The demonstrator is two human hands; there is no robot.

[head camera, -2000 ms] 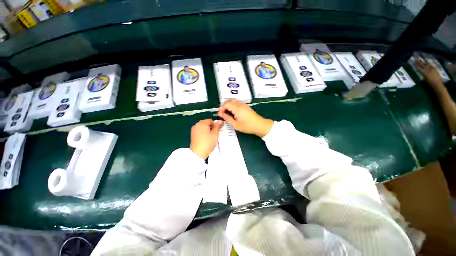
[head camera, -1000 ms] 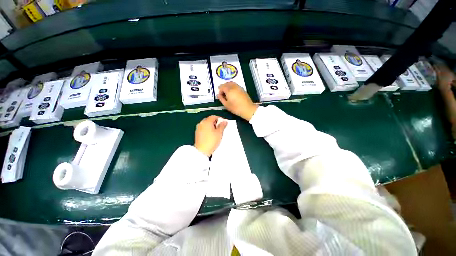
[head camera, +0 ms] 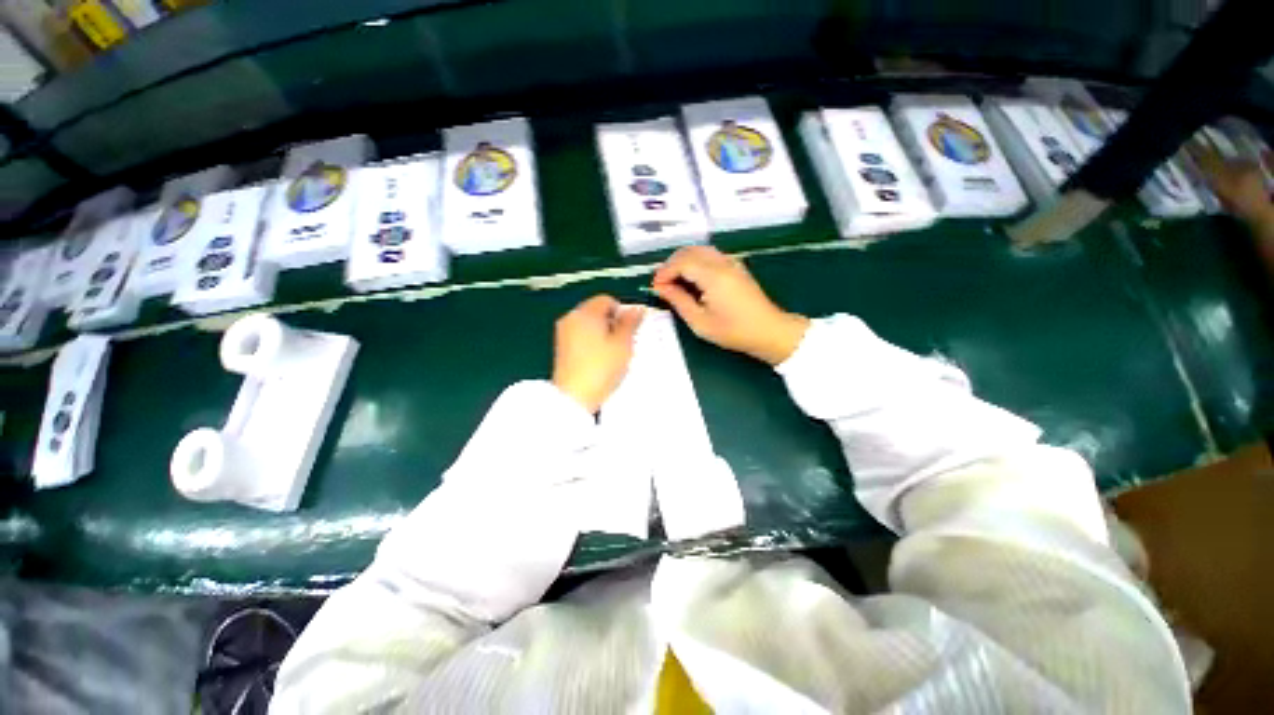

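A long white sticker strip (head camera: 674, 405) lies upright on the green surface in front of my body. My left hand (head camera: 597, 349) grips its top end between thumb and fingers. My right hand (head camera: 724, 302) is just right of the strip's top, thumb and forefinger pinched together near the pale edge line. Whether a sticker is between these fingertips is too small to tell. White retail cartons, some with a yellow-and-blue emblem (head camera: 738, 150) and some with black text and marks (head camera: 647, 187), stand in a row beyond both hands.
A white tray (head camera: 310, 419) with two white rolls (head camera: 204, 462) lies at left. A narrow carton stack (head camera: 70, 412) is at far left. A dark post (head camera: 1167, 119) stands at upper right, beside another person's hand (head camera: 1232, 182). A brown box (head camera: 1199, 559) is at lower right.
The cartons have shifted right in the picture. My right hand has come back from the emblem carton to beside the strip's top. My left hand stays at the strip.
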